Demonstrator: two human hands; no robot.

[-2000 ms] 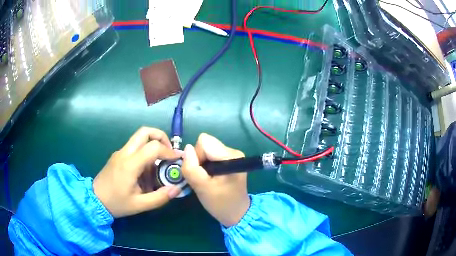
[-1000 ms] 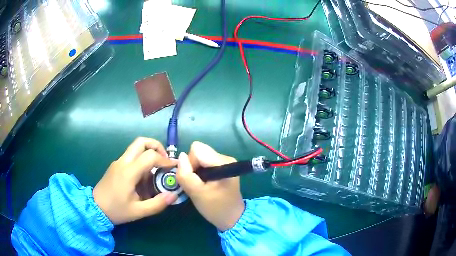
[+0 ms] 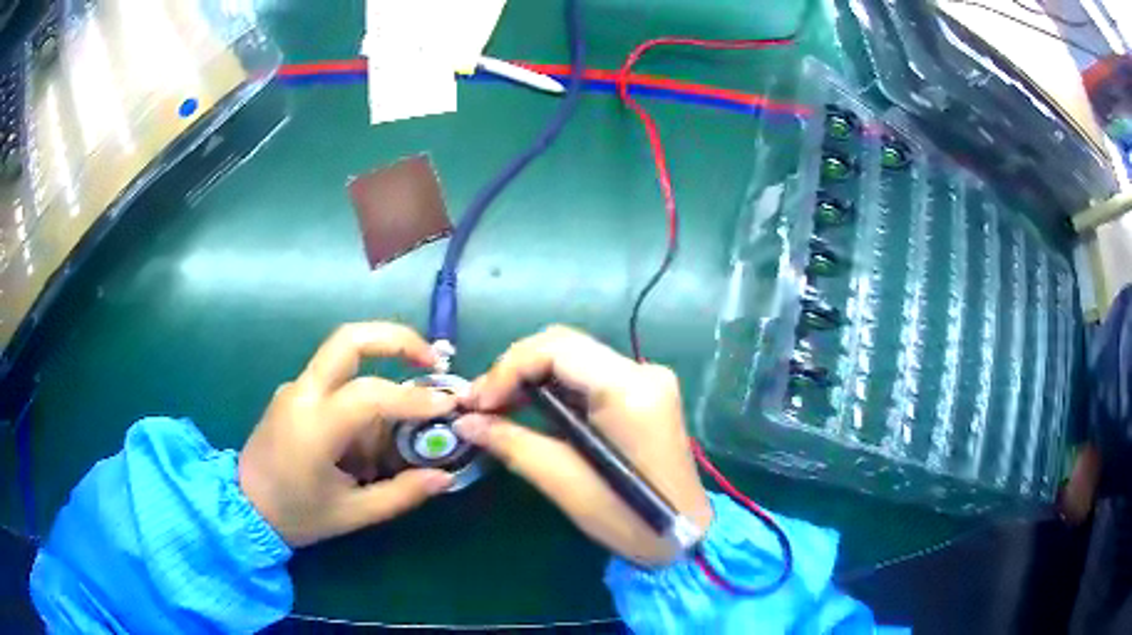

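Observation:
The silver round test head (image 3: 462, 475) stands near the front edge, partly hidden by my fingers. A small black round component with a green centre (image 3: 436, 442) sits on its top. My left hand (image 3: 348, 434) is curled around the left side of the test head, thumb and fingers on its rim. My right hand (image 3: 596, 428) holds the black test probe (image 3: 615, 471) across the palm, its silver collar pointing toward my wrist. The right thumb and forefinger meet at the component's right edge. The probe's tip is hidden by the hand.
The right blister tray (image 3: 919, 323) holds several components in its left rows. The left blister tray (image 3: 137, 137) is at the upper left. A brown-red pad (image 3: 400, 211), paper slips (image 3: 413, 62), a white pen (image 3: 521, 75), and the blue cable (image 3: 515, 168) lie beyond my hands.
My right hand has turned and shifted right; the probe's rear has swung down toward my sleeve, away from the right tray. The red and black lead has moved with it. My left hand stays at the test head.

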